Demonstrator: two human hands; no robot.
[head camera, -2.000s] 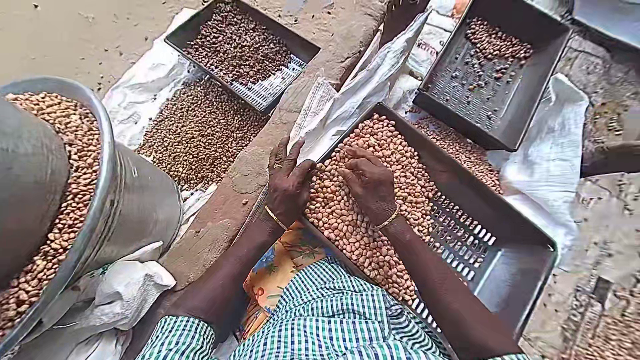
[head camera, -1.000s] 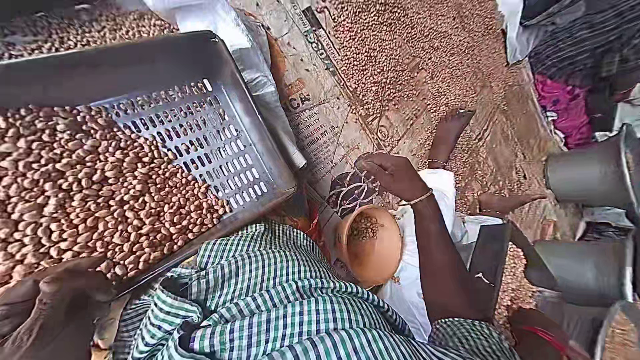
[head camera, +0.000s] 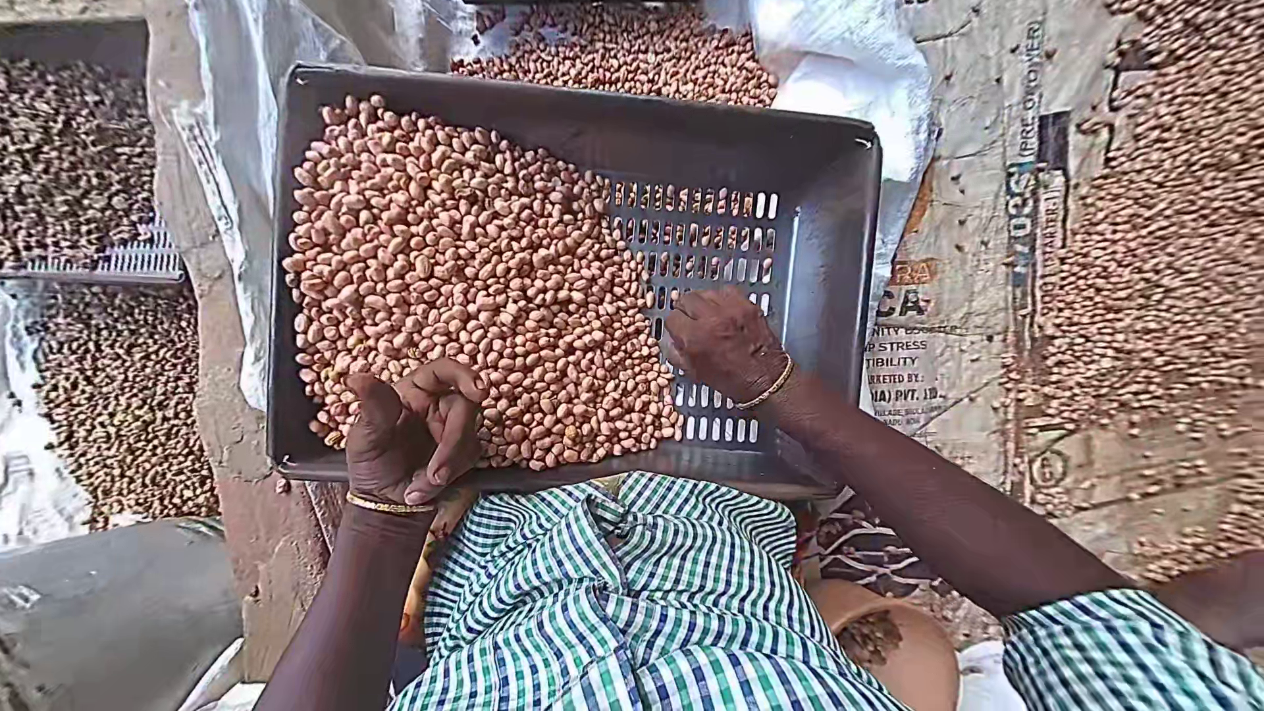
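A dark slotted plastic tray (head camera: 834, 247) lies across my lap, its left and middle part covered by a heap of pinkish-brown nuts or seeds (head camera: 464, 276). My left hand (head camera: 415, 430) is palm up over the heap's lower left edge, fingers curled; whether a nut is between them is not clear. Over the bare slots at the heap's right edge, my right hand (head camera: 721, 341) has its fingers bent together, and its fingertips are partly hidden, so I cannot tell if it holds anything.
More nuts (head camera: 632, 59) lie beyond the tray. At the left are another slotted tray (head camera: 109, 259) and darker seeds (head camera: 128, 405), with a grey metal vessel (head camera: 118, 602) below. A clay bowl (head camera: 908, 642) sits at lower right, and printed sacking (head camera: 968, 197) with spread nuts (head camera: 1155, 296) at right.
My right hand has moved from above the clay bowl to the tray. My left hand, at the tray's near edge before, is now over the heap. The view has swung back to the tray.
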